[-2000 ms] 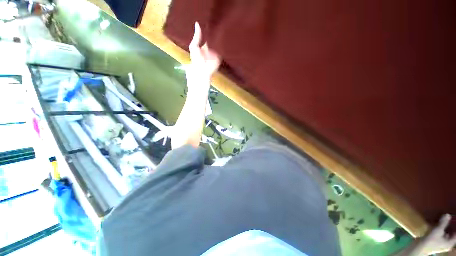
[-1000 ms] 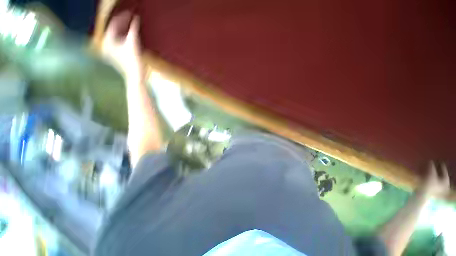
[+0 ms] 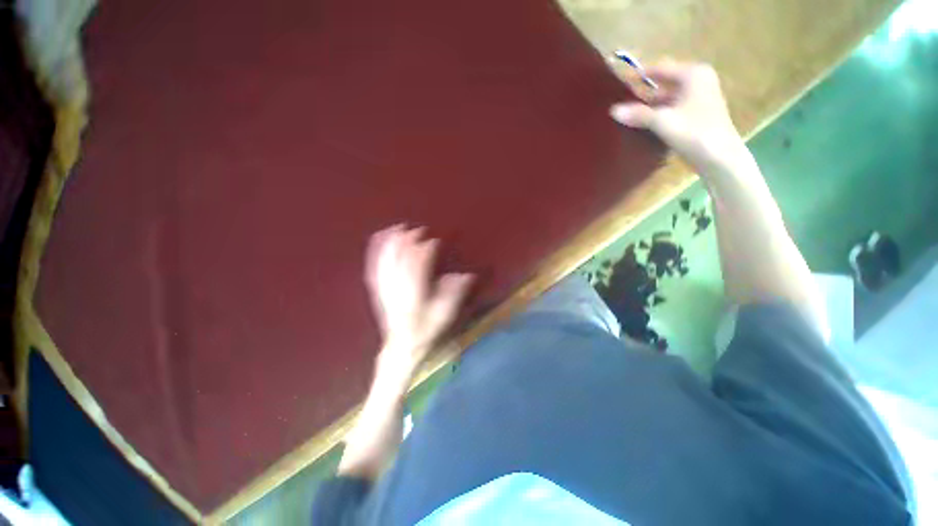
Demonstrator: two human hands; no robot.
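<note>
A large dark red fabric panel [image 3: 278, 175] lies flat on the tan table [image 3: 741, 62], with a soft crease at its lower left. My left hand [image 3: 406, 293] is over the panel near the table's front edge, slightly blurred, fingers spread and nothing visible in it. My right hand [image 3: 684, 108] is at the panel's right edge, thumb and fingers apart. A small shiny loop, perhaps snips [image 3: 633, 72], shows at its fingertips; whether the hand grips it or the cloth edge is unclear.
Navy fabric [image 3: 77, 447] lies at the lower left, beyond a strip of bare wood. Darker red cloth [image 3: 15, 185] is at the far left. Dark scraps [image 3: 633, 288] lie on the green floor [image 3: 823, 164]. White material [image 3: 833, 308] is beside my right arm.
The view has swung, showing the panel's right side and more of the tabletop. My left hand has gone from the panel's far left edge to over the cloth. My right hand is at its right edge.
</note>
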